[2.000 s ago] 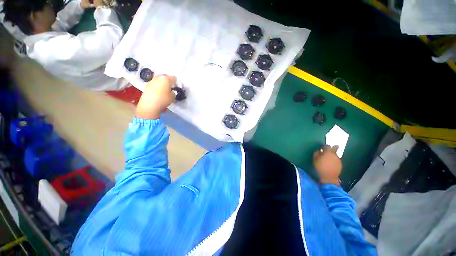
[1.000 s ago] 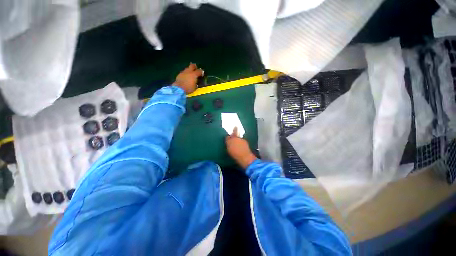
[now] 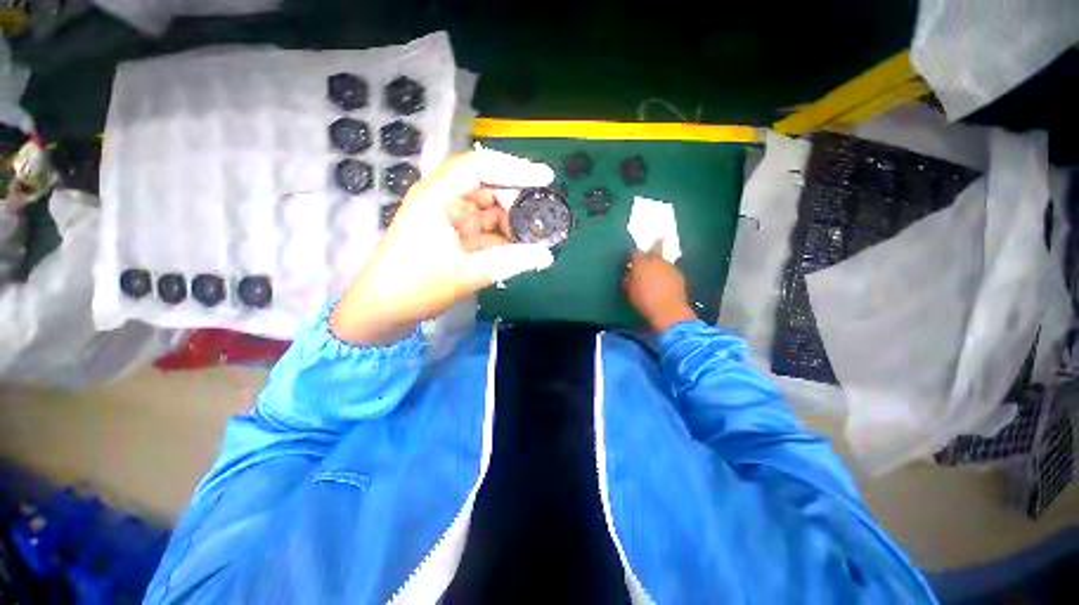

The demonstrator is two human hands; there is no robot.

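Observation:
My left hand (image 3: 432, 242), with white finger cots on the thumb and a finger, holds up a black round part (image 3: 542, 219) by its edges, its ringed face showing. My right hand (image 3: 658, 287) rests on the green surface (image 3: 692, 177) with a fingertip on a small white paper or cloth (image 3: 653, 225); whether it grips it is unclear. Several black parts (image 3: 634, 169) lie beside it. At the left, a white-looking tray (image 3: 237, 154) bears two columns of black parts near its right side and a row at its lower left.
A yellow bar (image 3: 627, 130) runs along the far edge. At the right, a black blister tray (image 3: 870, 201) lies partly under white sheets (image 3: 923, 319). A white sheet (image 3: 1006, 47) hangs at the upper right. Blue items (image 3: 89, 538) are at the lower left.
My left hand went from the tray to the far yellow bar, then back nearer, now holding up a black part. The row at the tray's lower left has grown. My right hand stays at the white piece.

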